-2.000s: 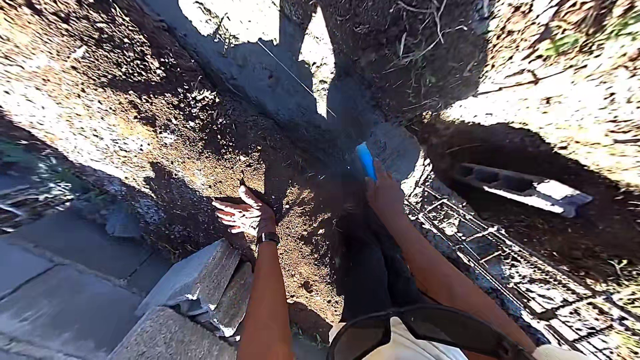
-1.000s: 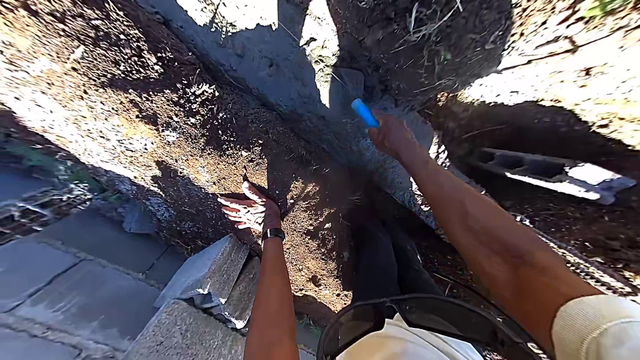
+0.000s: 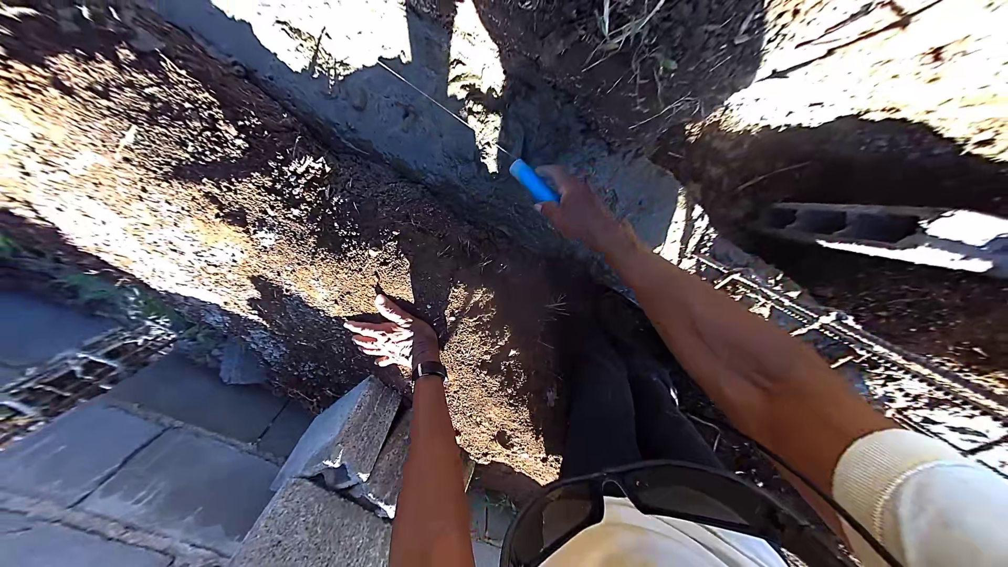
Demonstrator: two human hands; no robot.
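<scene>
My right hand [image 3: 579,206] is closed around a blue cylindrical handle [image 3: 534,182] above a grey strip of wet-looking concrete or mortar [image 3: 394,118] at the bottom of a trench. What the far end of the handle joins cannot be made out. A thin taut string [image 3: 429,96] runs from the upper left down toward the handle. On the left, my left hand [image 3: 396,337], with a dark band at the wrist, is spread with its fingers apart over the sunlit soil bank [image 3: 315,236]. It holds nothing; whether the palm touches the soil is unclear.
Grey concrete blocks [image 3: 315,520] stand beside my left forearm, with stone paving [image 3: 181,480] at the lower left. A steel rebar cage [image 3: 835,327] lies to the right of my right arm. Farther right, a hollow concrete block [image 3: 858,224] sits in a shaded hollow.
Since two seconds ago, my right hand and the blue handle have moved up over the grey strip, and the forearm is more extended. My left hand remains spread at the soil bank.
</scene>
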